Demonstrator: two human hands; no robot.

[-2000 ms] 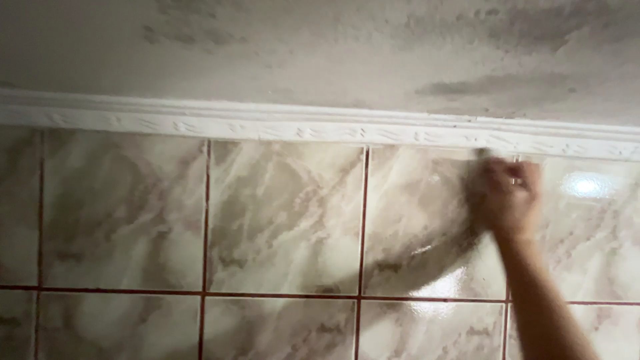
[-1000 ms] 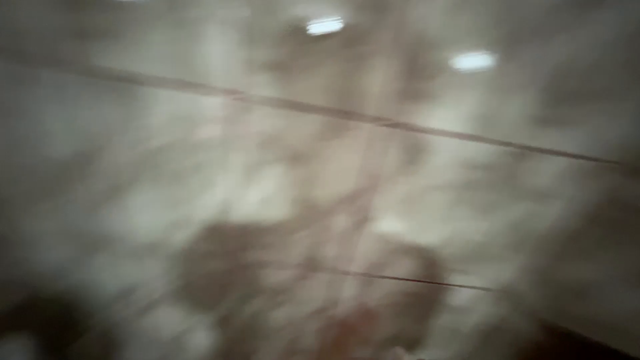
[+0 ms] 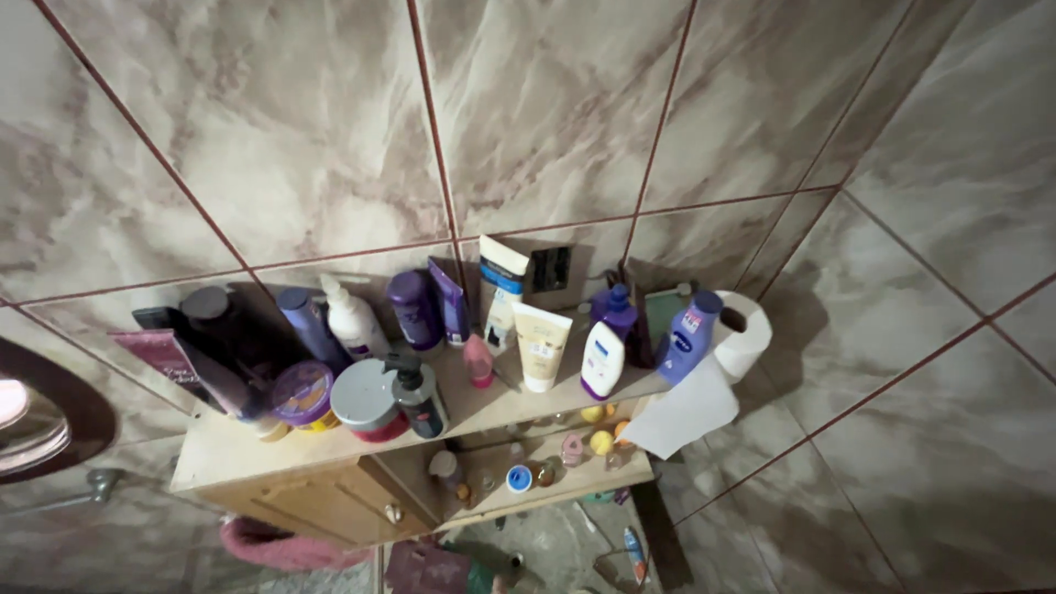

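Neither my left hand nor my right hand shows clearly in the head view. Below the tiled wall [image 3: 536, 124] stands a wooden cabinet [image 3: 305, 499] with toiletries crowded on its top. Among them are a white pump bottle [image 3: 355, 322], a purple bottle [image 3: 414, 312], a jar with a white lid [image 3: 367, 398], a dark pump bottle [image 3: 421, 404], a cream tube [image 3: 541, 346], a white bottle with a purple cap [image 3: 602, 361] and a blue Nivea bottle [image 3: 689, 338]. A toilet paper roll [image 3: 747, 334] lies at the right end, its loose sheet [image 3: 685, 412] hanging down.
An open lower shelf [image 3: 553, 483] holds small jars and yellow items. Underneath are a mirror-like surface [image 3: 544, 536] and a toothpaste tube [image 3: 634, 551]. A dark oval frame [image 3: 91, 421], a metal bar [image 3: 103, 485] and a pink towel [image 3: 289, 549] are at the left. Walls meet at the right.
The view has swung from the upper wall and ceiling trim to the cabinet. A hand seen against the upper tiles two seconds ago is out of view.
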